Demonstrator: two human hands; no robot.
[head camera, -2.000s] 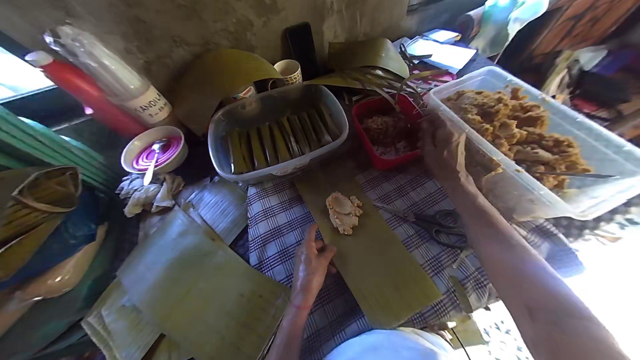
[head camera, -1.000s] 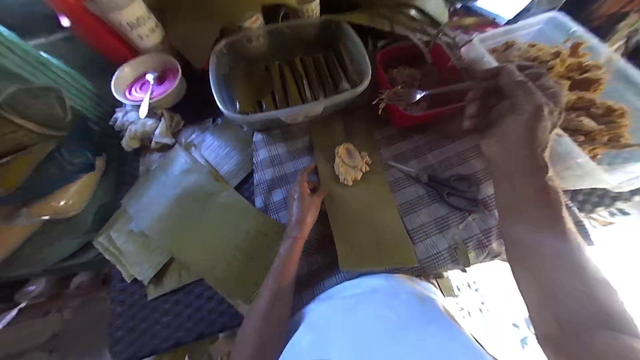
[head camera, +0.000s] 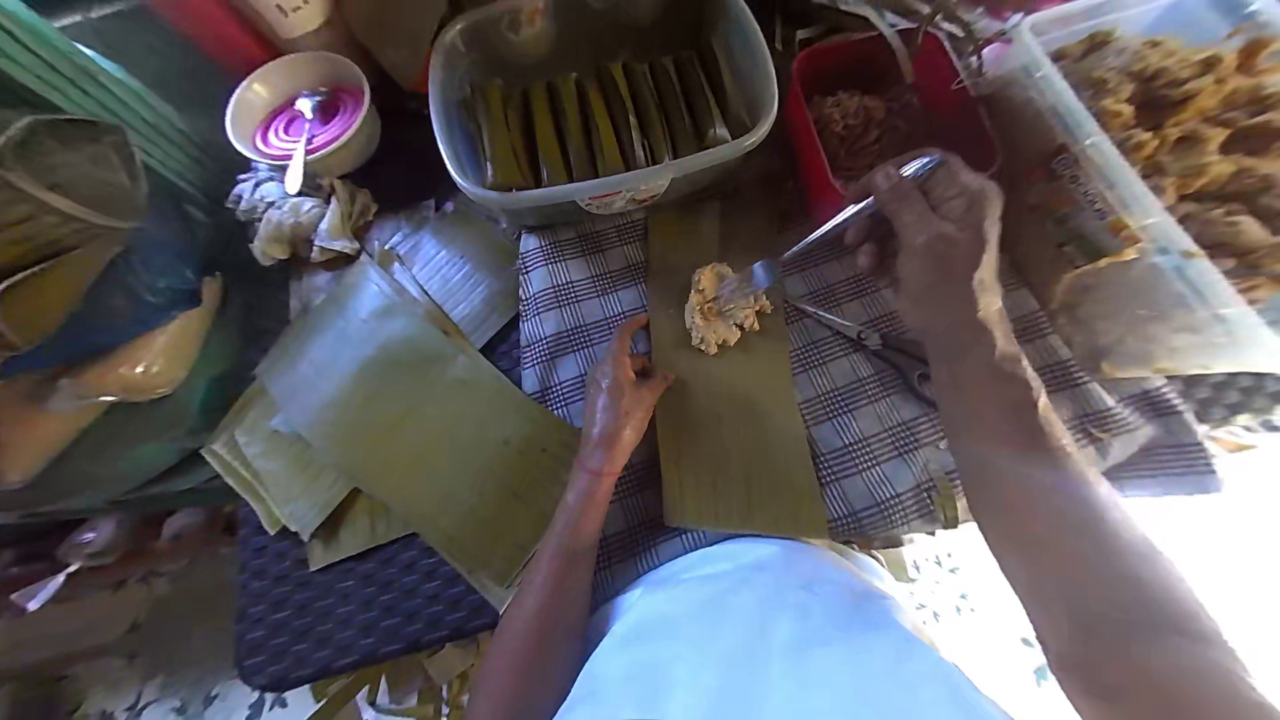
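A long strip of banana leaf (head camera: 740, 440) lies on a checked cloth (head camera: 575, 300), with a flattened mound of pale dough (head camera: 712, 325) on its upper part. My left hand (head camera: 622, 395) rests at the strip's left edge, fingertips touching it. My right hand (head camera: 925, 225) grips a metal fork (head camera: 835, 230), whose tines are at the mound's right side; whether they carry shredded filling is hard to tell. Behind the hand stands a red container (head camera: 815, 130) of shredded filling (head camera: 850, 120). Scissors (head camera: 880, 345) lie right of the strip, partly under my right forearm.
A plastic tub (head camera: 600, 195) holds several leaf-wrapped parcels (head camera: 600, 115) at the back. Cut leaves (head camera: 430, 400) are stacked at left, below a crumpled rag (head camera: 300, 215) and a bowl (head camera: 350, 140) with purple contents and a spoon. A large clear container (head camera: 1150, 210) of orange-brown dough stands at right.
My right hand came from beside the large container, then held the fork with shreds over the red container, and has now brought it down to the mound. The left hand stays by the leaf.
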